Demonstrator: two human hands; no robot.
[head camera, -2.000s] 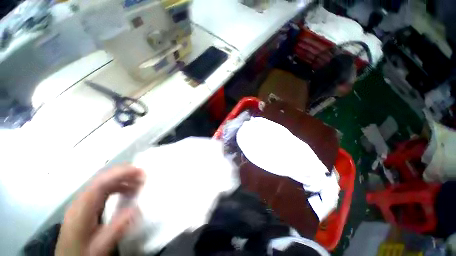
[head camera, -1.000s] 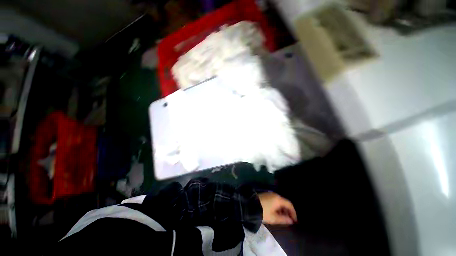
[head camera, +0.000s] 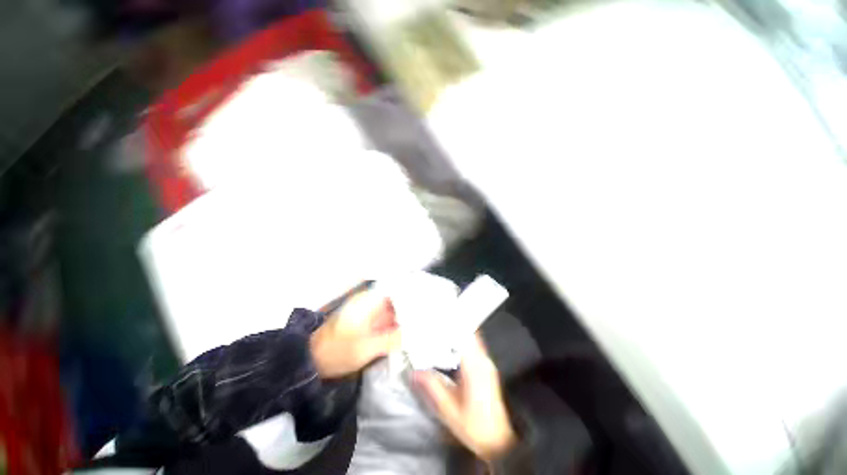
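A small white fabric piece (head camera: 427, 320) is held over my lap between both hands, glaring and blurred. A strip-like white end (head camera: 483, 301) sticks out at its upper right. My left hand (head camera: 358, 334), in a dark plaid sleeve, grips its left side. My right hand (head camera: 474, 399) holds it from below right, with thumb and fingers at its lower edge. A pile of white pieces (head camera: 316, 213) lies on the pale board (head camera: 172, 264) to the left; its single pieces cannot be told apart.
A red basket (head camera: 167, 139) with white cloth in it stands behind the board. The white table (head camera: 650, 232) fills the right side, its edge running diagonally past my right hand. A blurred red object (head camera: 32, 399) is at the lower left, on the green floor side.
The view has turned from the machine and right basket to the left board. Both hands are now together on a white piece; a second ago only one hand showed, low beside the board.
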